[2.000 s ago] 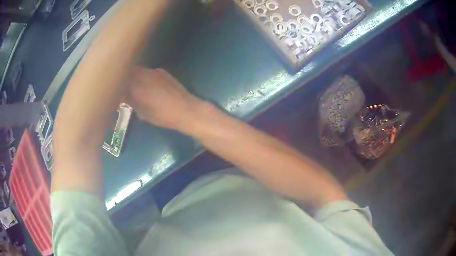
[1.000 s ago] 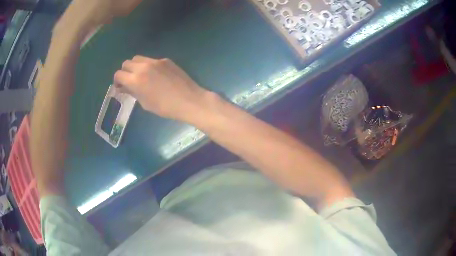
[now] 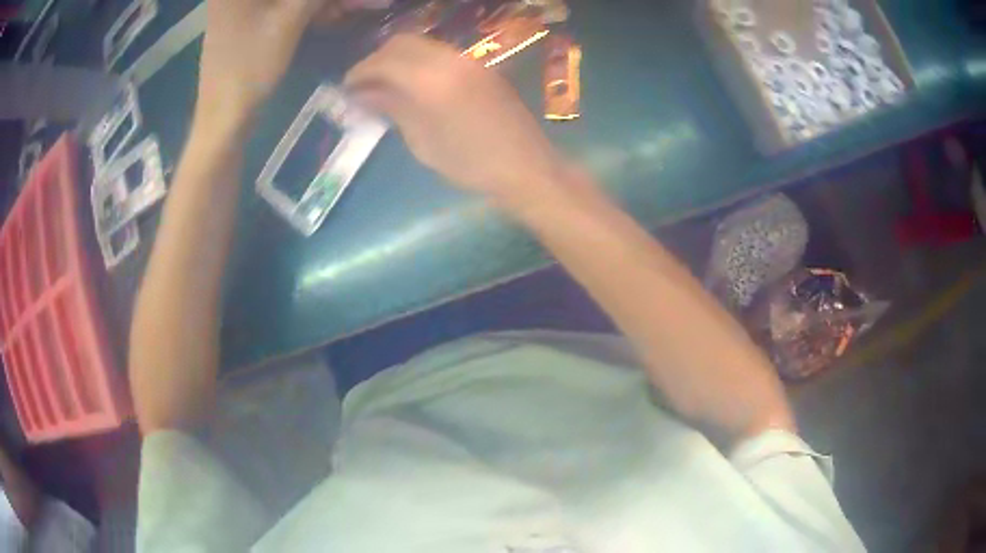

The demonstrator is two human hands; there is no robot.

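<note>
My right hand (image 3: 438, 103) grips one end of a pale rectangular plastic housing (image 3: 283, 205) between thumb and fingers. The housing is tilted over the bench, its large window showing and a small green board at its lower end. My left hand (image 3: 260, 32) is at the top edge, partly cut off and blurred; whether it holds anything does not show. Shiny copper-coloured strips (image 3: 492, 41) lie heaped beyond my right hand, and one strip (image 3: 562, 81) lies apart to their right.
Dark-green bench (image 3: 432, 243). A cardboard box (image 3: 770, 127) of white round parts is at upper right. A pink-red tray (image 3: 60, 292) and loose housings (image 3: 130, 184) are at left. Bags of white parts (image 3: 757, 246) and copper parts (image 3: 816, 329) lie below the bench edge. A person's arm shows at lower left.
The view has shifted, bringing the copper strips into sight. My right hand still holds the housing and both now appear higher and further right. The left hand also appears further right.
</note>
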